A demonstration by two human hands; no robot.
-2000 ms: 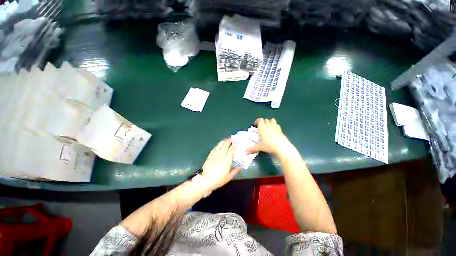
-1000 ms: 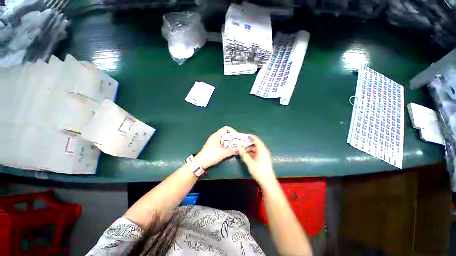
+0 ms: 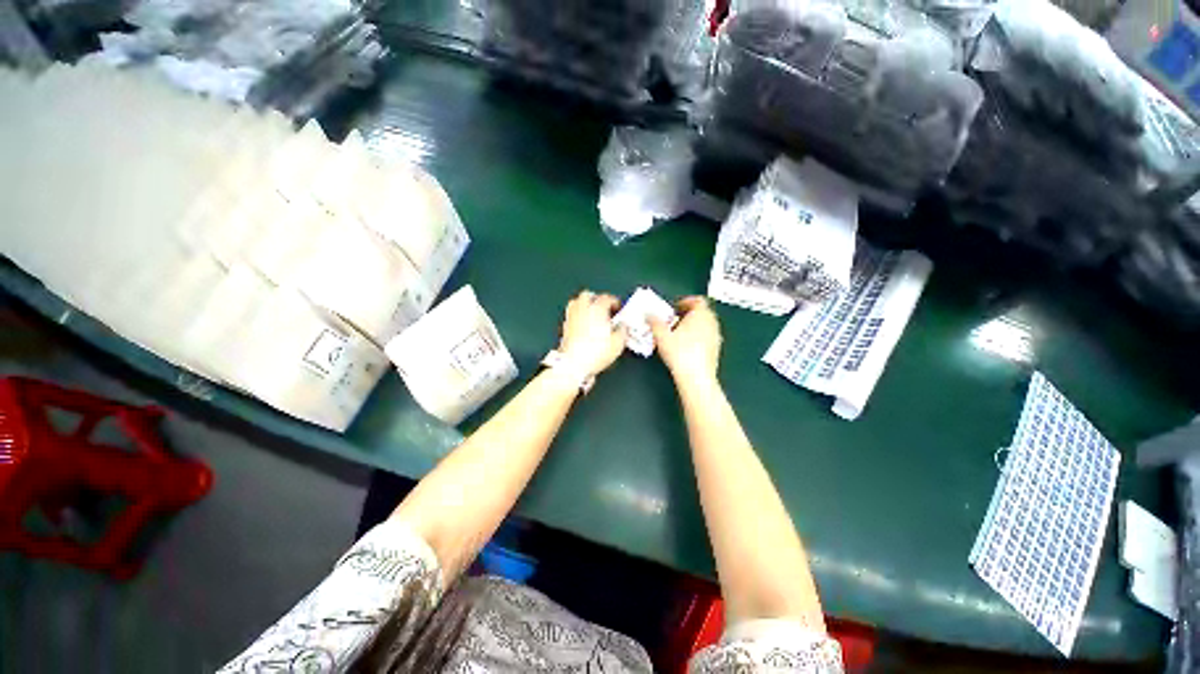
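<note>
A small white folded paper (image 3: 644, 320) is held between both hands over the green table (image 3: 711, 481). My left hand (image 3: 591, 335) grips its left side, and my right hand (image 3: 688, 340) grips its right side. The fingertips cover its edges. A white product box (image 3: 454, 356) lies to the left of my left hand. Rows of similar white boxes (image 3: 305, 345) stand farther left. The small white card seen earlier on the table is not visible apart from the paper in my hands.
A clear plastic bag (image 3: 646, 182), a printed stack (image 3: 790, 237) and a curled label sheet (image 3: 855, 323) lie behind the hands. Bagged goods (image 3: 842, 99) line the back. A flat label sheet (image 3: 1053, 507) and white cards (image 3: 1150, 556) lie right. A red stool (image 3: 99, 467) stands lower left.
The view has turned left, so the table's things appear shifted right and tilted. Both hands have moved farther in over the table with the folded paper. The single card's former place is now behind the hands.
</note>
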